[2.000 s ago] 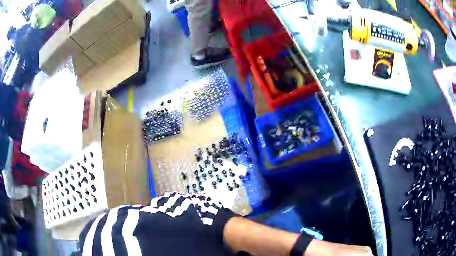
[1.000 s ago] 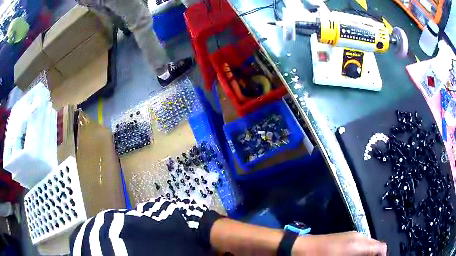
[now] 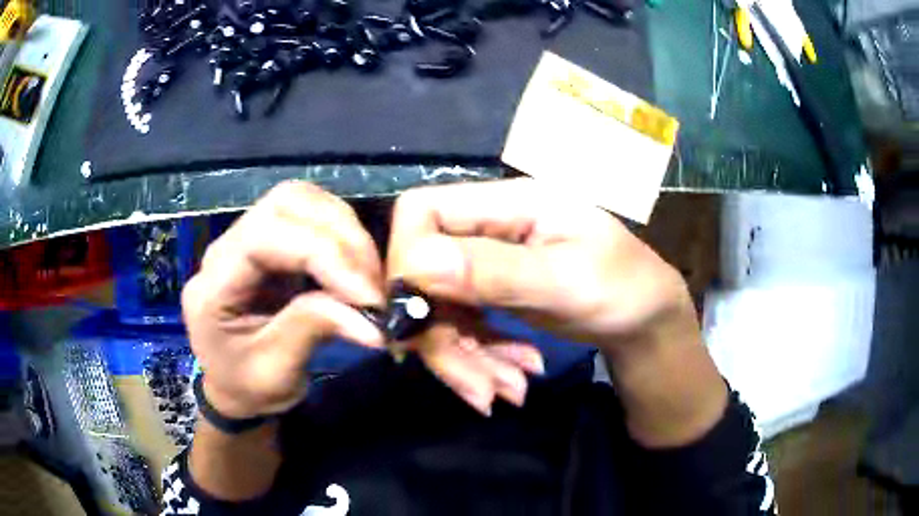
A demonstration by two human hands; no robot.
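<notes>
A small glossy black earbud housing (image 3: 407,310) with a pale dot is held between both hands over the lap. My left hand (image 3: 287,297) pinches its left side between thumb and index finger. My right hand (image 3: 524,267) grips it from the right between thumb and fingers, with the other fingers spread below. A tiny yellowish bit shows just under the earbud; I cannot tell what it is. Many black earbuds (image 3: 257,40) lie in a pile on the dark mat (image 3: 403,121).
A cream card (image 3: 589,141) with a yellow-orange strip juts over the bench edge. A curved row of white pieces (image 3: 134,91) lies left. Yellow-handled tools (image 3: 744,28) lie far right. A white tool stand (image 3: 42,96) is left. Blue and red bins (image 3: 55,272) sit below the bench at left.
The view has turned from the bins and trays at the left to the bench front and lap. Both hands are now in view at the earbud; earlier only the left arm showed, its hand partly cut off or blurred.
</notes>
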